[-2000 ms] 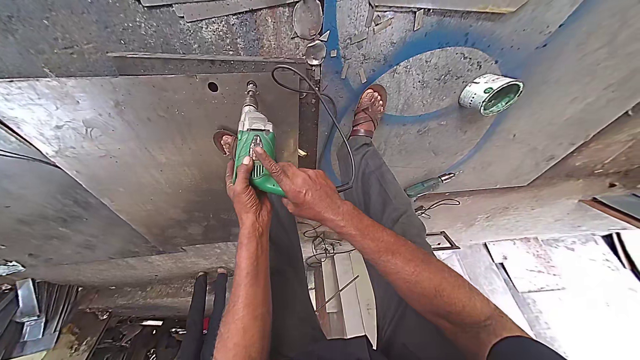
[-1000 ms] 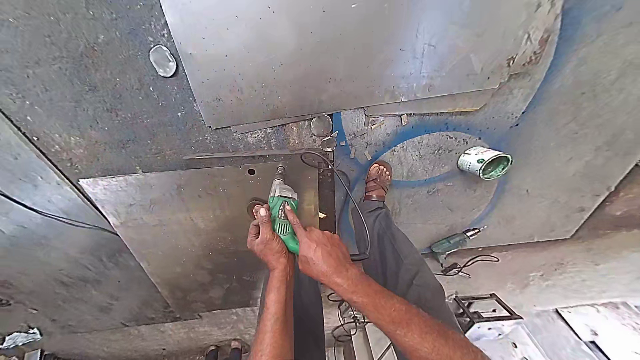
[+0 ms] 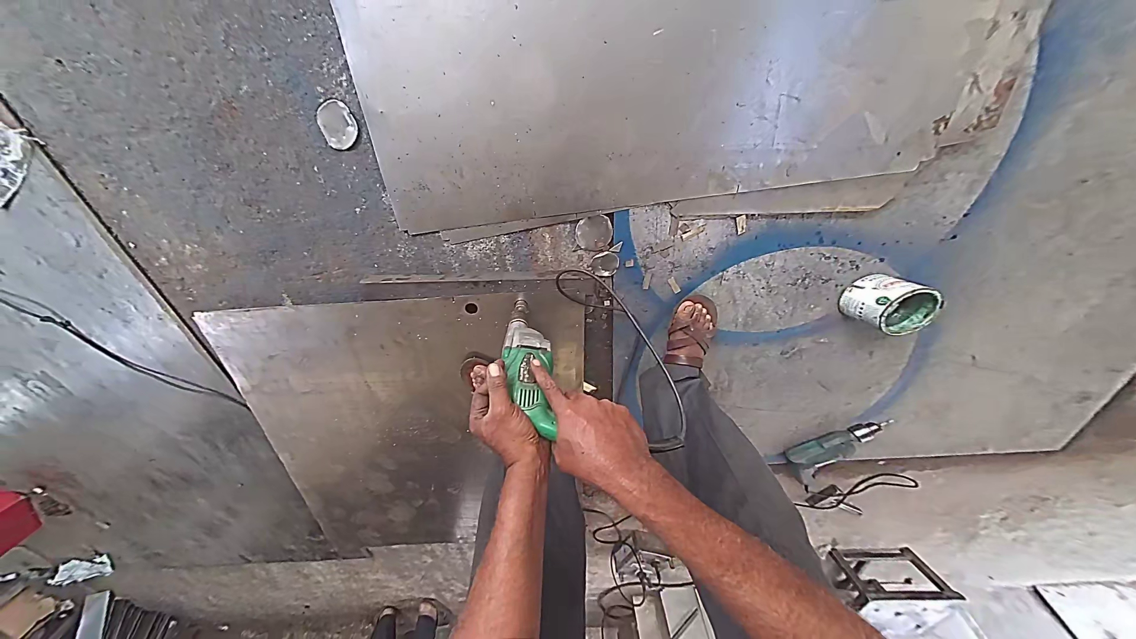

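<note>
A green corded power drill [image 3: 529, 377] with a metal gear housing is held in both hands, its chuck [image 3: 519, 311] pointing away from me over a metal sheet [image 3: 373, 417]. My left hand [image 3: 508, 419] wraps the drill body from the left side. My right hand [image 3: 599, 433] grips the handle end from the right, its index finger lying along the body. A round dark hole [image 3: 471, 308] shows in the sheet just left of the chuck. The black power cord [image 3: 635, 324] loops out to the right of the drill. Whether the bit touches the sheet cannot be told.
A paint can [image 3: 890, 304] with green inside lies tilted at the right. A second drill [image 3: 825, 450] rests below it near a black metal frame [image 3: 892, 575]. A large metal sheet [image 3: 621, 106] lies ahead. My sandaled feet stand either side of the drill; another person's feet show at the bottom.
The view has shifted, showing more of the floor ahead. Both hands keep hold of the drill, which stays near the hole in the sheet.
</note>
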